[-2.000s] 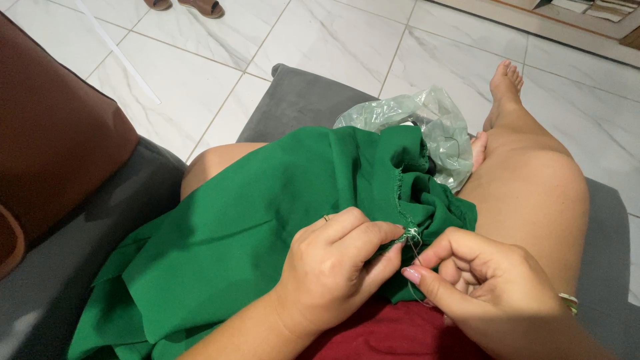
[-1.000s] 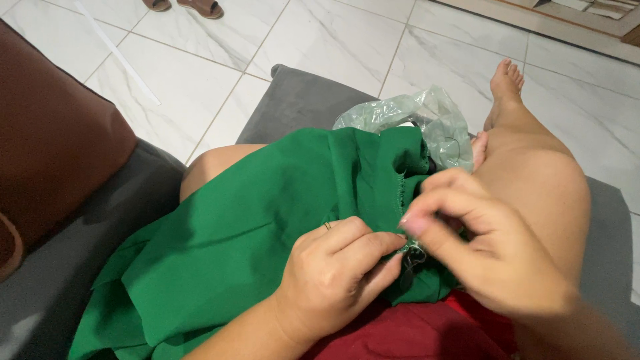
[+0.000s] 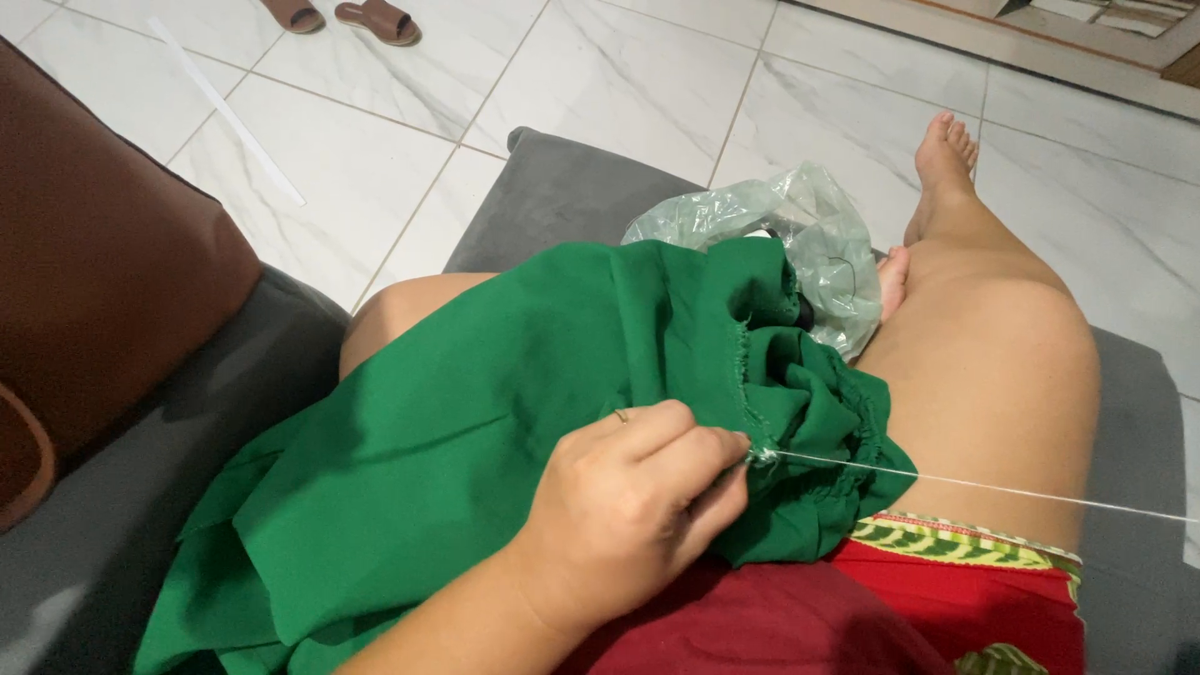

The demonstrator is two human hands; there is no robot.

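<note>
Green fabric (image 3: 450,403) lies across the person's lap, with a frayed, overlocked edge and a gathered part at its right. My left hand (image 3: 647,487), with a ring on one finger, pinches the fabric's edge between thumb and fingertips. Just beside those fingertips is a small bunch of white thread (image 3: 764,457). From it a white thread (image 3: 975,486) runs taut to the right and leaves the view. My right hand is out of view, so what it holds is hidden. No needle can be made out.
A crumpled clear plastic bag (image 3: 834,253) with dark items partly visible rests on the grey upholstered seat (image 3: 572,192) beyond the fabric. At left stands a brown leather-like bag (image 3: 103,253). Brown sandals (image 3: 380,22) and a white strip (image 3: 230,112) lie on the tiled floor.
My right hand, earlier close to my left hand at the fabric's edge, has gone out of view. The white thread now stretches straight to the right. My left hand stays at the edge.
</note>
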